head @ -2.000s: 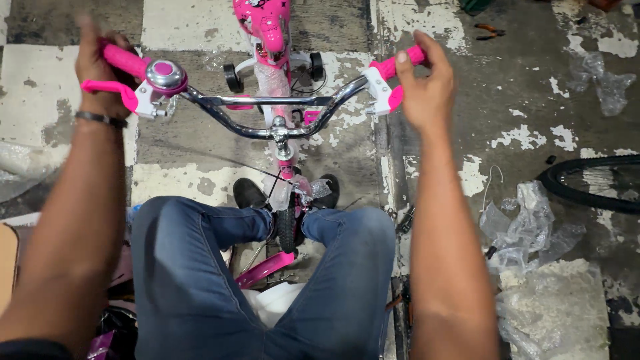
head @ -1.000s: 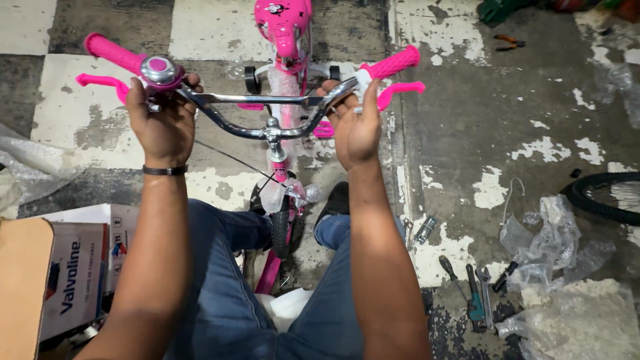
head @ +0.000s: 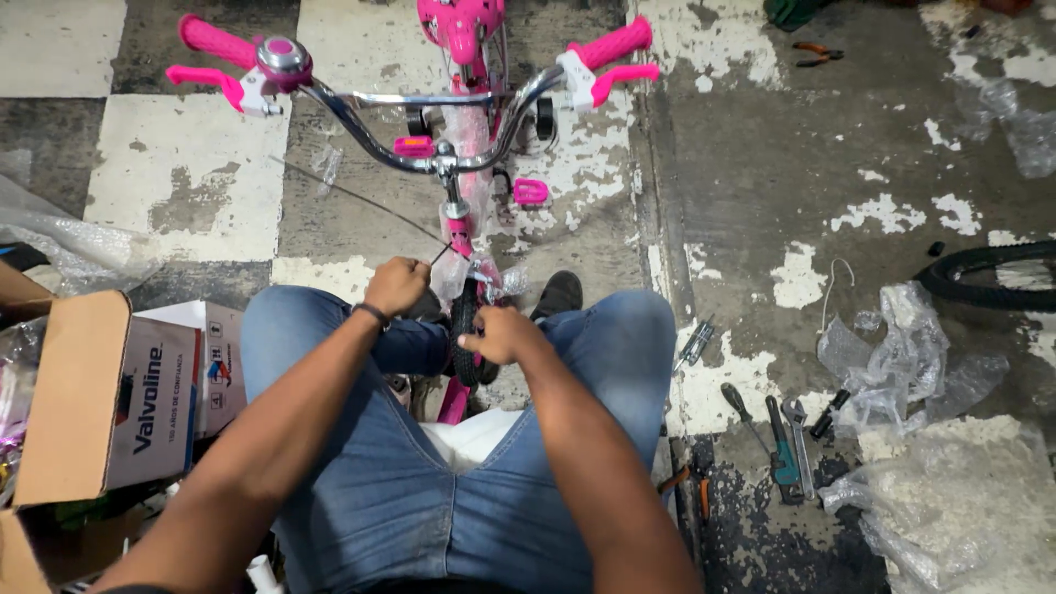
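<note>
A pink child's bicycle stands facing me, its chrome handlebar [head: 369,136] fitted with pink grips, brake levers and a bell [head: 283,61]. Its front tyre [head: 466,334] is between my knees. My left hand [head: 398,286] is curled beside the head tube [head: 459,234], at the end of a thin black cable [head: 363,200]; whether it grips the cable cannot be told. My right hand [head: 503,334] is at the right side of the front wheel, fingers bent near the tyre; its hold is hidden. Clear plastic wrap [head: 450,274] hangs about the fork.
On the floor at the right lie a screwdriver [head: 742,412], a teal-handled pipe wrench [head: 784,462], an adjustable wrench [head: 799,445], plastic wrap [head: 899,363] and a loose tyre [head: 949,276]. Pliers [head: 817,54] lie farther off. Cardboard boxes [head: 74,396] stand at the left.
Both hands were at the handlebar grips, then at the bar's inner parts; now they are down by the front wheel and head tube, away from the handlebar.
</note>
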